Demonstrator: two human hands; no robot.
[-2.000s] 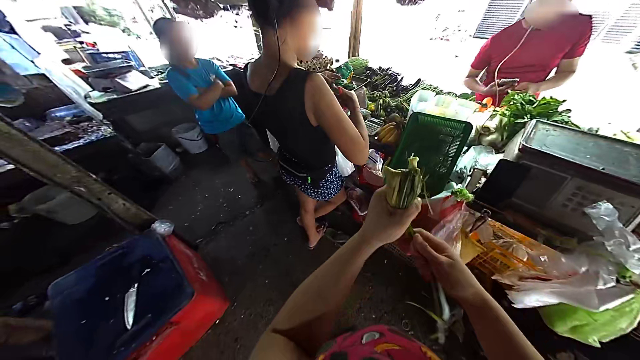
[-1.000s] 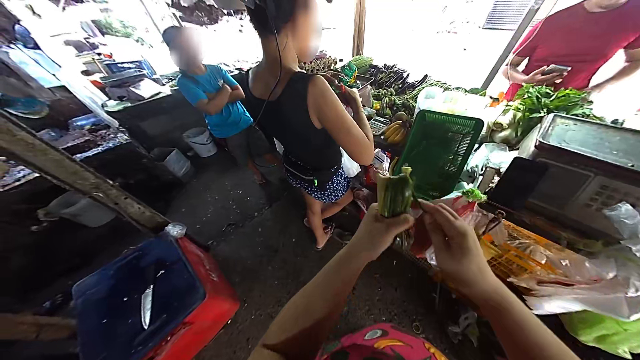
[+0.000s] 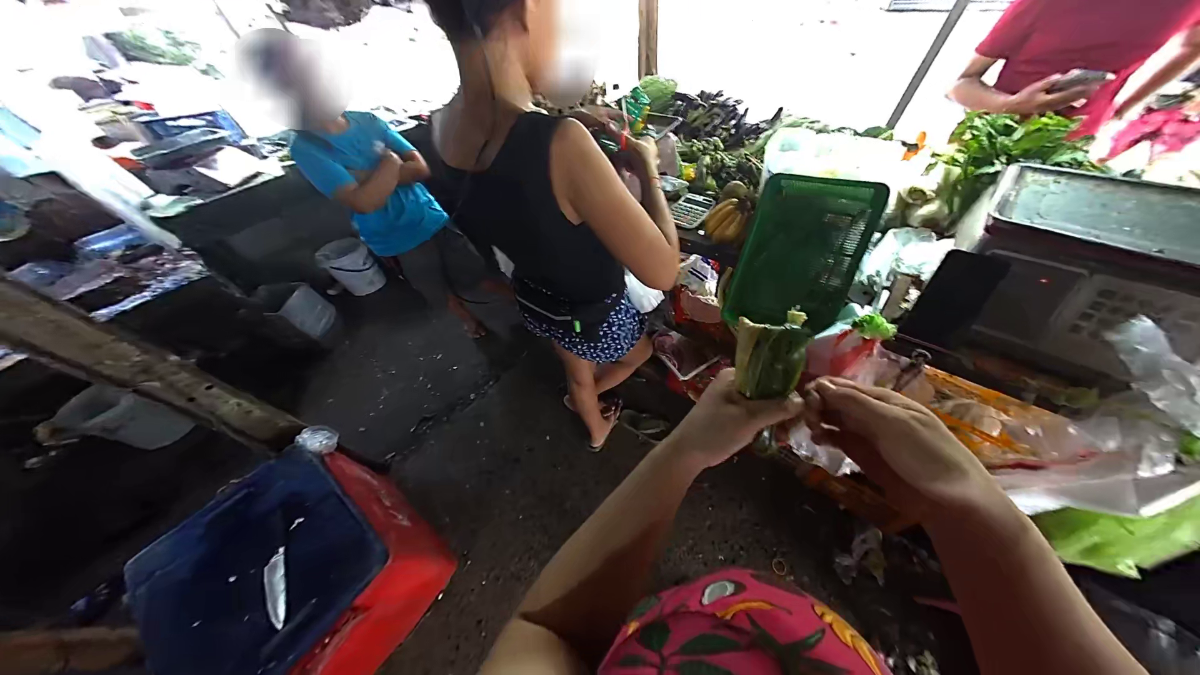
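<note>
My left hand point(image 3: 736, 422) is wrapped around the lower part of an upright bundle of green vegetable pieces point(image 3: 772, 358), whose exact kind I cannot tell. Close on its right, my right hand point(image 3: 872, 427) has its fingertips pinched together beside the base of the bundle; whether something thin is between them cannot be made out. Just behind the bundle stands a green plastic basket point(image 3: 804, 248), tilted upright.
A weighing scale point(image 3: 1092, 272) stands at the right, above plastic bags point(image 3: 1078, 469). A person in a black top point(image 3: 553, 197) stands ahead. At lower left, a knife point(image 3: 275, 588) lies on a red cooler's blue lid point(image 3: 216, 553).
My right hand was lower and apart from the bundle two seconds ago; it is now up beside its base. The left hand has kept its grip on the bundle.
</note>
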